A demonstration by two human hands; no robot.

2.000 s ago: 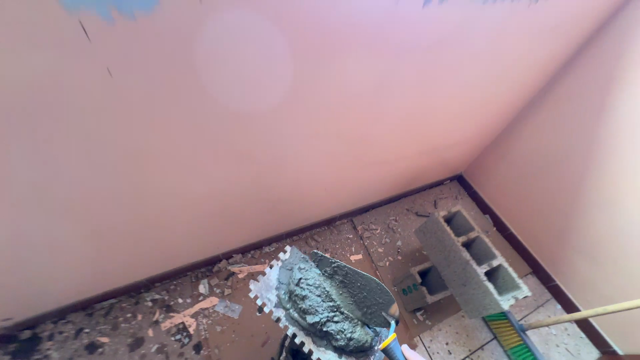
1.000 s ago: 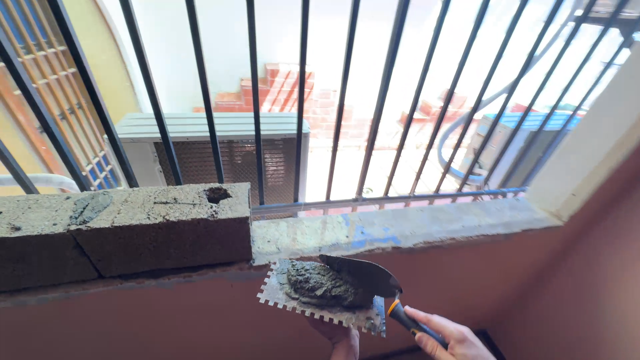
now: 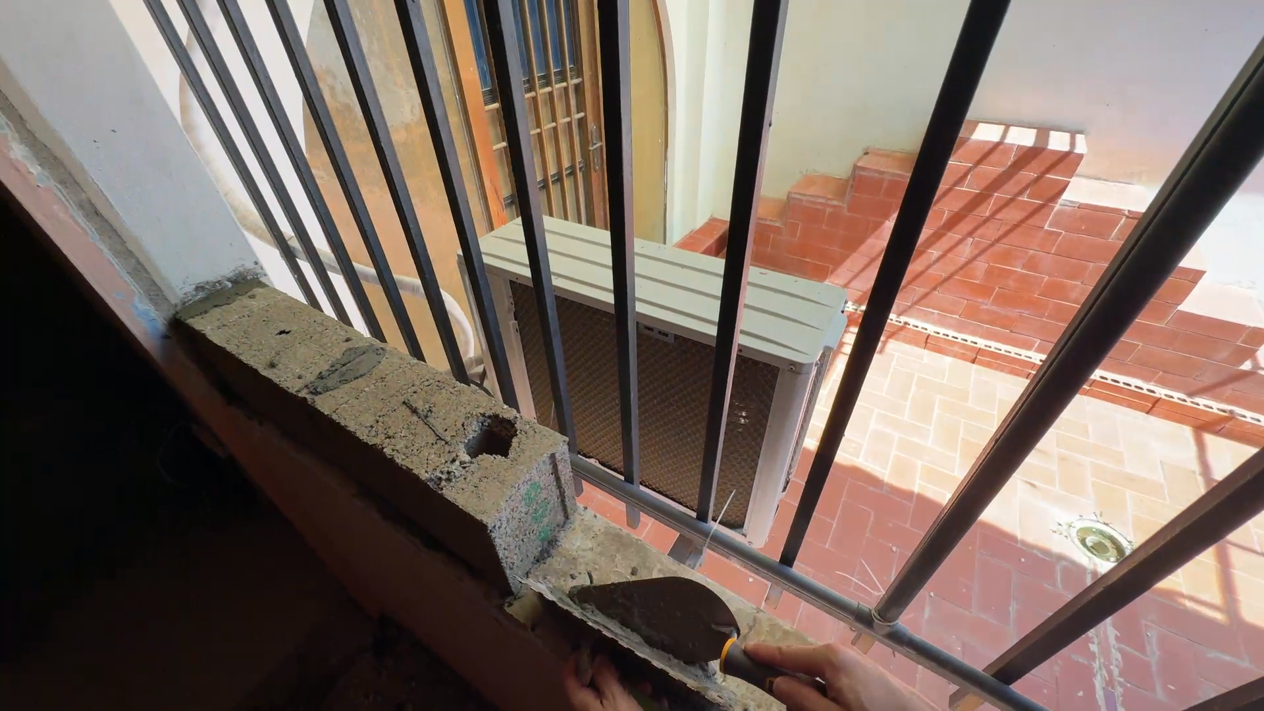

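My right hand (image 3: 834,676), at the bottom edge, grips the dark handle of a pointed masonry trowel (image 3: 662,614). The blade lies low over the window sill (image 3: 632,553), beside the end of the laid concrete blocks. My left hand (image 3: 600,686), partly cut off and in shadow, is under a notched trowel (image 3: 632,647), whose edge meets the sill; its grip is hidden. The row of concrete blocks (image 3: 395,405) stands on the sill, with a hole near its end and a mortar patch (image 3: 346,368) on top.
Black metal window bars (image 3: 620,247) rise behind the blocks and sill, joined by a low rail (image 3: 731,543). Beyond them stand an air-conditioner unit (image 3: 671,286) and red tiled steps (image 3: 1027,247). The reveal wall (image 3: 128,148) closes off the left side.
The view has swung from the floor corner up to the barred window. Both trowels have moved from in front of the wall to the sill, beside the block's end.
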